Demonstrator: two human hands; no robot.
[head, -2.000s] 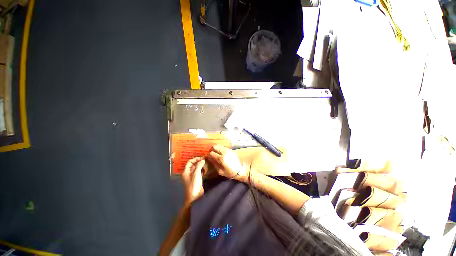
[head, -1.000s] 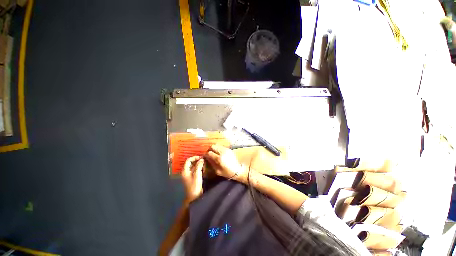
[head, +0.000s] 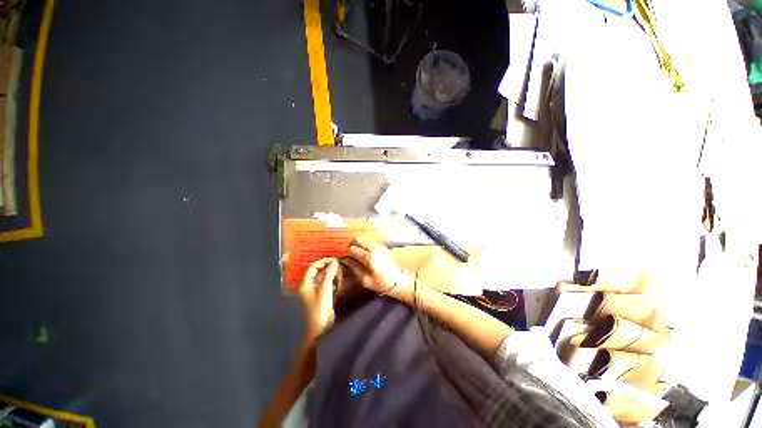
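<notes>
A tan-brown leather panel (head: 434,266) lies at the near edge of the work board (head: 334,197), partly under my right forearm. My left hand (head: 320,288) and my right hand (head: 368,266) meet at the panel's left end, fingertips pinching its edge; the exact grip is small and partly hidden by the fingers. An orange-red patch (head: 313,244) lies flat at the board's left end, beyond my hands. A slim dark pen-like tool (head: 438,237) lies on the board, right of my right hand.
A metal edge bar (head: 426,156) with screws runs along the board's far side. A translucent bin (head: 441,84) stands on the floor beyond. Folded brown pieces (head: 628,333) sit in a row at right, beside the bright white table (head: 643,167). A small white wad (head: 329,219) lies by the patch.
Both hands stay close together at the panel's end, with only slight finger movement. The left hand has shifted very slightly. The tool and patch have not moved.
</notes>
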